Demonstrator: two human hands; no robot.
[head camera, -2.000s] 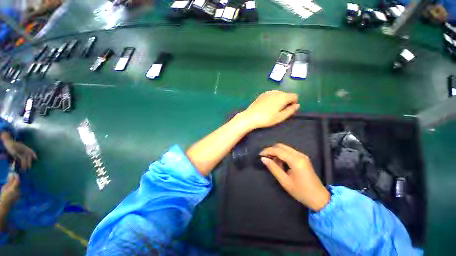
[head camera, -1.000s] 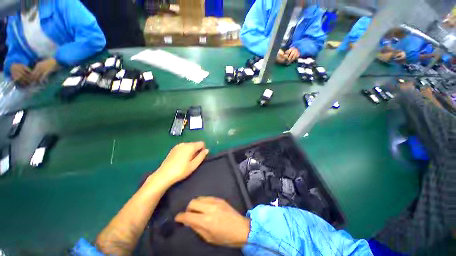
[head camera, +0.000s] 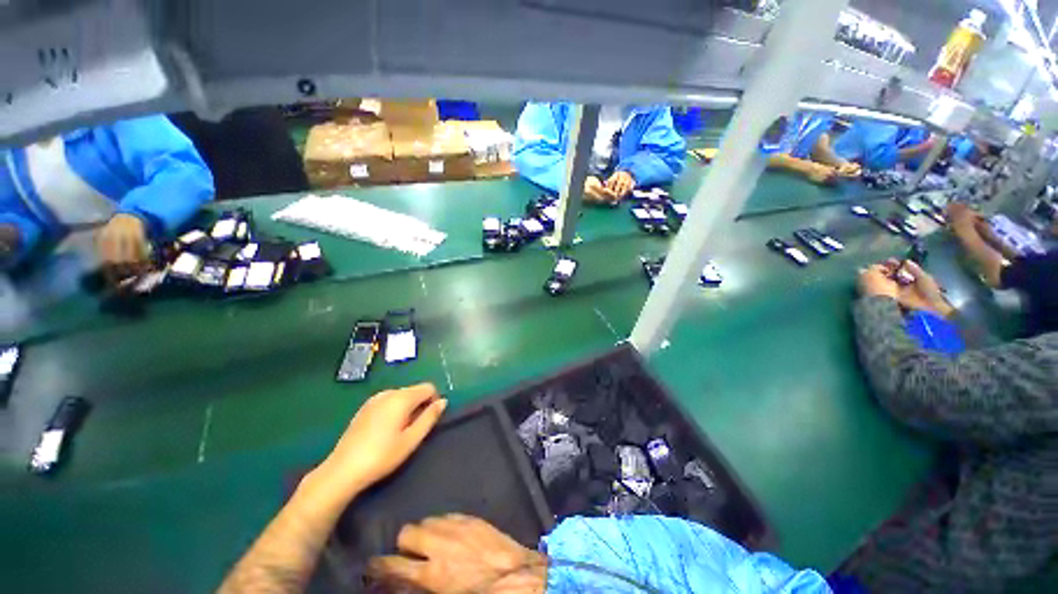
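The black divided tray (head camera: 520, 455) lies in front of me. Its left compartment shows bare floor; its right compartment holds a heap of black and grey plastic parts (head camera: 632, 464). My left hand (head camera: 389, 432) rests at the tray's upper left edge, fingers bent, with nothing visible in it. My right hand (head camera: 458, 559) is low over the left compartment, cut off by the frame's bottom edge; its fingertips are blurred and I cannot tell if they hold a part. On the belt beyond lie an open phone (head camera: 359, 352) and a pale-faced shell (head camera: 400, 337) side by side.
A slanted metal post (head camera: 719, 221) stands behind the tray's far corner. Piled phones (head camera: 232, 265) and white strips (head camera: 360, 223) lie across the belt (head camera: 499, 319). A single phone (head camera: 58, 435) is at left. People in blue smocks work opposite; a person in a grey sleeve (head camera: 951, 389) is at right.
The view has swung up and to the right, showing more of the line and an overhead fixture. My hands keep about the same places over the tray. The right hand is lower in the picture.
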